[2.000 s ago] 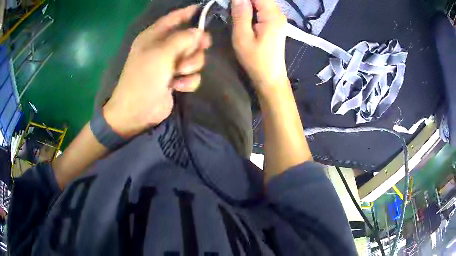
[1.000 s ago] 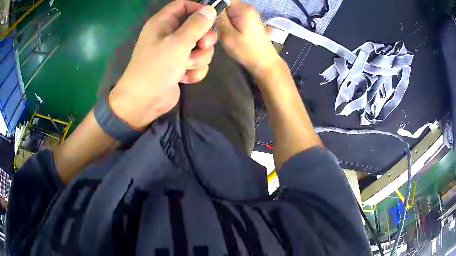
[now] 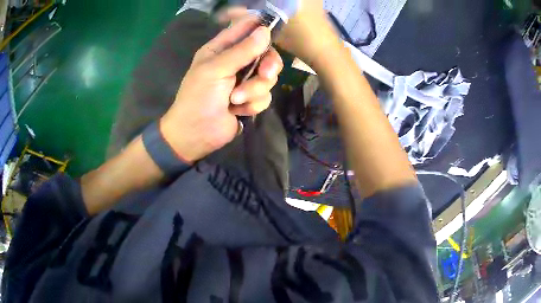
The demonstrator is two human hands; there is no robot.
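Note:
My left hand (image 3: 228, 80), with a dark wristband, is closed around a slim silvery metal tool (image 3: 254, 66). Its thumb and index finger are at a small dark and white piece (image 3: 271, 21). My right hand (image 3: 302, 29) is beside it at the top edge, blurred and partly cut off; its fingertips are hidden, and I cannot tell what they hold. A pale strip (image 3: 371, 66) runs from behind my right forearm to a tangled pile of strip (image 3: 424, 112) on dark cloth. Pale striped cloth (image 3: 379, 15) with a black cord (image 3: 362, 40) lies behind my right hand.
A thin tool with a red end (image 3: 308, 193) lies on the dark surface left of my right forearm. A dark cable hangs over the shirt. The table's pale edge (image 3: 468, 198) curves at the right. Green floor (image 3: 89, 71) and a yellow frame (image 3: 44, 157) are at the left.
My left hand has moved right, and the metal tool inside it now shows. My right hand first moved left, then back right. The red-ended tool has come into fuller view.

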